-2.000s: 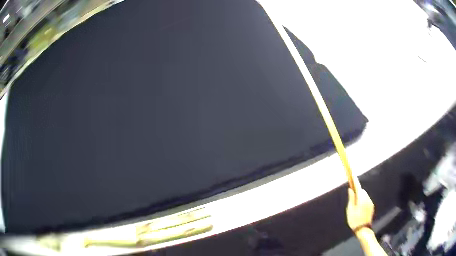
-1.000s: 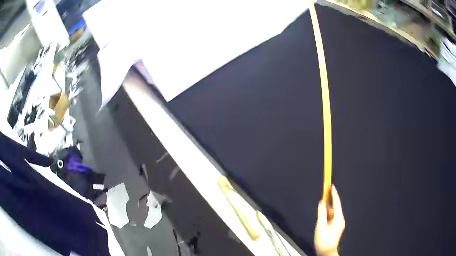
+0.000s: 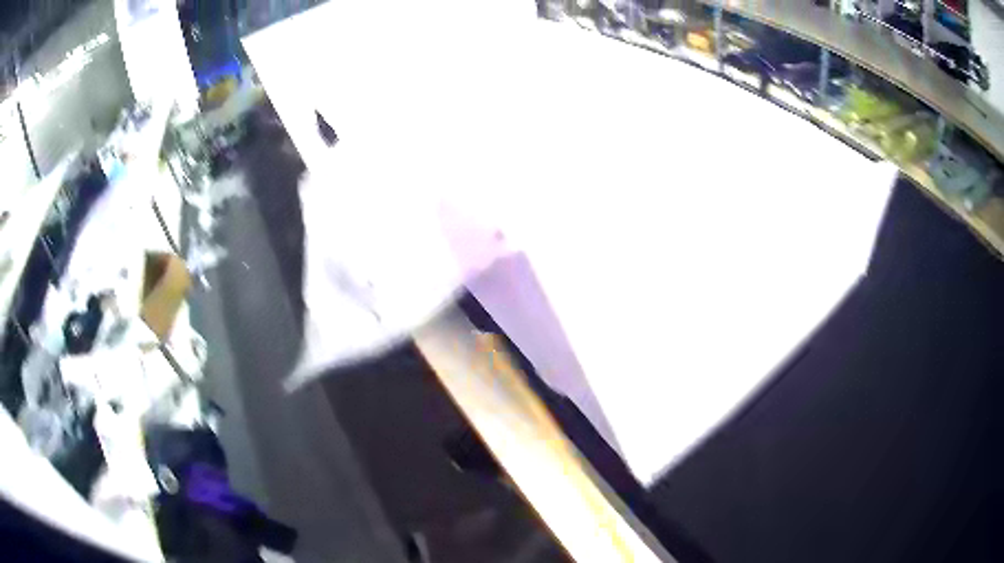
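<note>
A large white paper sheet [image 3: 661, 220] lies over the black cloth [image 3: 848, 418], overexposed and bright. Its near corner comes to a point close to the cloth's edge. A part of the sheet is folded and hangs over the table's left side. The pale table edge [image 3: 528, 440] runs from the middle down to the bottom, with blurred yellowish streaks on it. No hand and no stick is in view.
A dark floor with an aisle [image 3: 264, 363] lies left of the table. Beyond it are heaps of white scraps, a brown cardboard piece [image 3: 166, 293] and a dark bundle with purple [image 3: 209, 489]. Cluttered shelves [image 3: 859, 55] stand at the upper right.
The view has swung and moved toward the paper, which fills more of the picture. The hand and the long stick it held have left the picture.
</note>
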